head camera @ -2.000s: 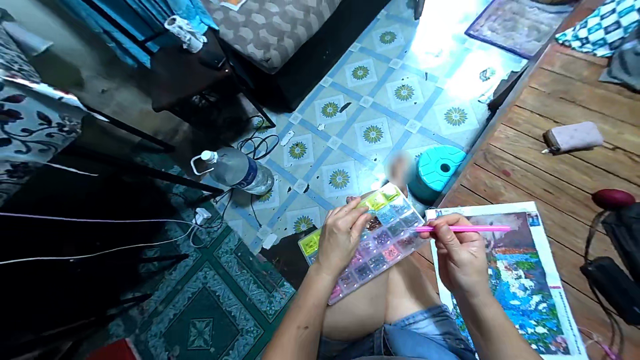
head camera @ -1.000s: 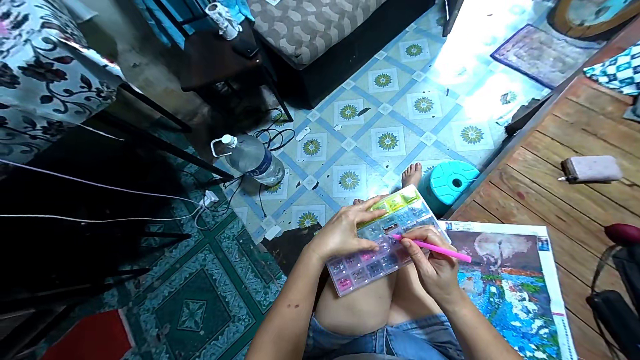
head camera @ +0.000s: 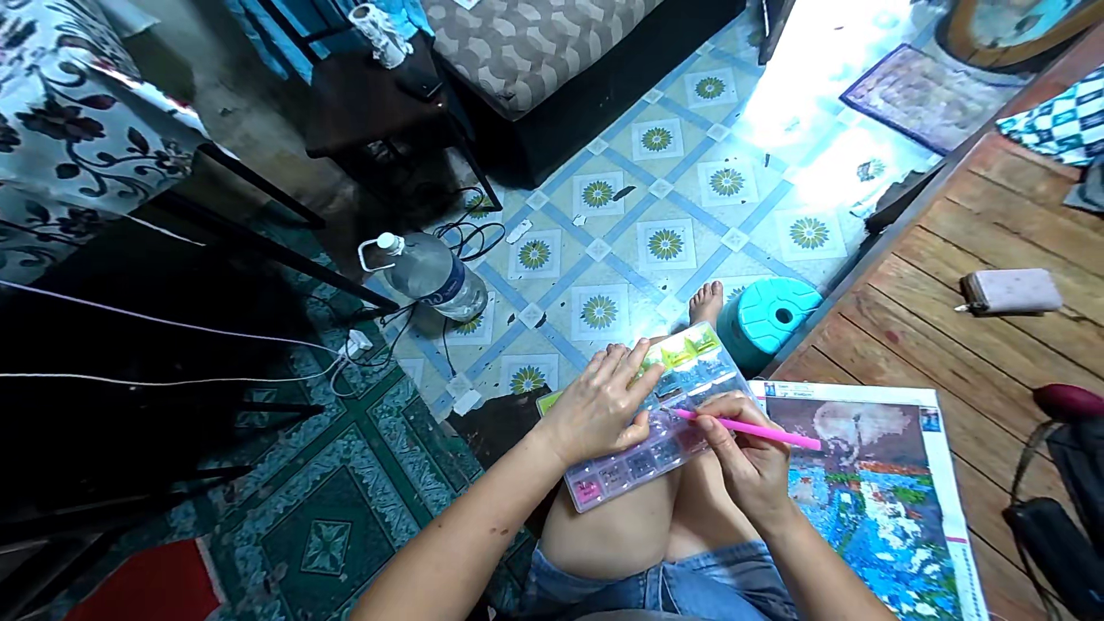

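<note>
A clear plastic compartment box [head camera: 614, 483] lies tilted across my thighs, its small sections filled with coloured contents, yellow-green at the far end and pink nearest me. My left hand [head camera: 601, 398] rests over its left middle part, fingers spread on the lids. In my right hand [head camera: 749, 461] is a pink pen-shaped applicator [head camera: 776, 433], its tip over the middle compartments of the box. Whether the tip touches them is too small to tell. To the right, a diamond painting canvas [head camera: 871, 509] with a white border lies on the wooden platform, partly behind my right forearm.
A turquoise plastic stool [head camera: 768, 321] stands beyond my knees, near my bare foot. A large water bottle [head camera: 435, 278] stands by cables at the left. On the wooden platform [head camera: 923, 319] lie a pink wallet [head camera: 1011, 291] and a black strapped item [head camera: 1048, 539]. A dark chair [head camera: 375, 103] stands behind.
The pink applicator's tip has moved from the box's right edge, two seconds ago, to its middle compartments. My left hand stays on the box.
</note>
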